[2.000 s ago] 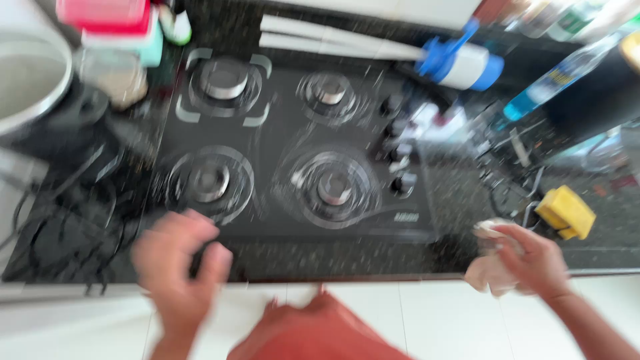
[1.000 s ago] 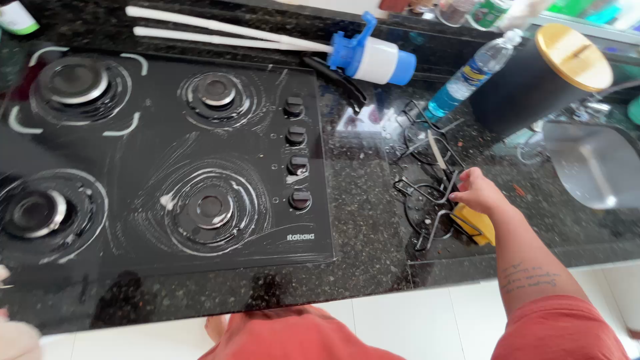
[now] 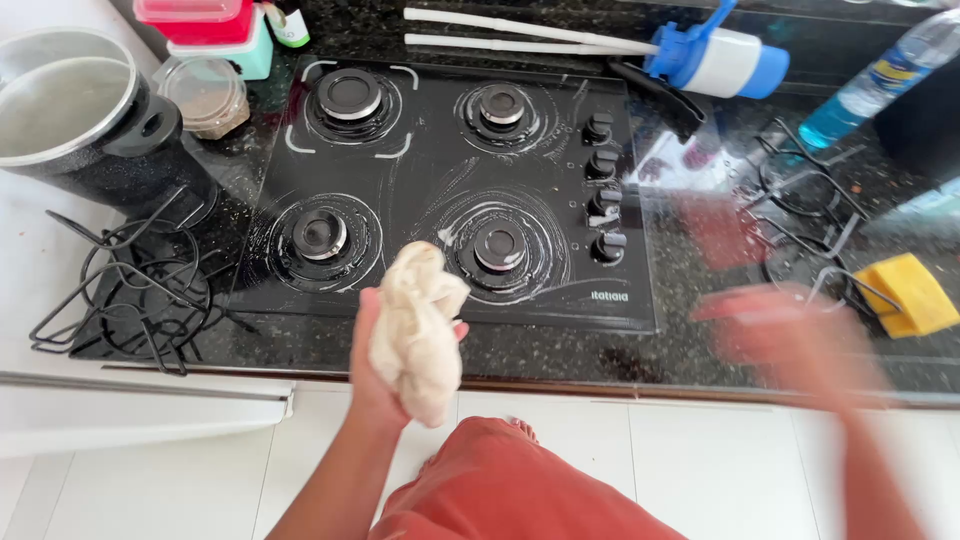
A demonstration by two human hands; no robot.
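In my left hand lies a bunched cream cloth, held in front of the near edge of a black glass cooktop. Whitish smears and suds ring its burners, among them the near right burner. My right hand is a blur over the counter, right of the cooktop; its fingers cannot be made out. Near it are wire pan supports and a yellow sponge, which rests by their lower corner. More wire pan supports are piled left of the cooktop.
A large pot and a lidded plastic container stand at the left. Behind the cooktop lies a blue and white water pump with white tubes. A bottle of blue liquid stands at the right. The granite counter's front edge is near me.
The cream cloth was at my right hand two seconds ago and is now in my left. My right hand has come away from the pan supports at the right, where it was one second ago.
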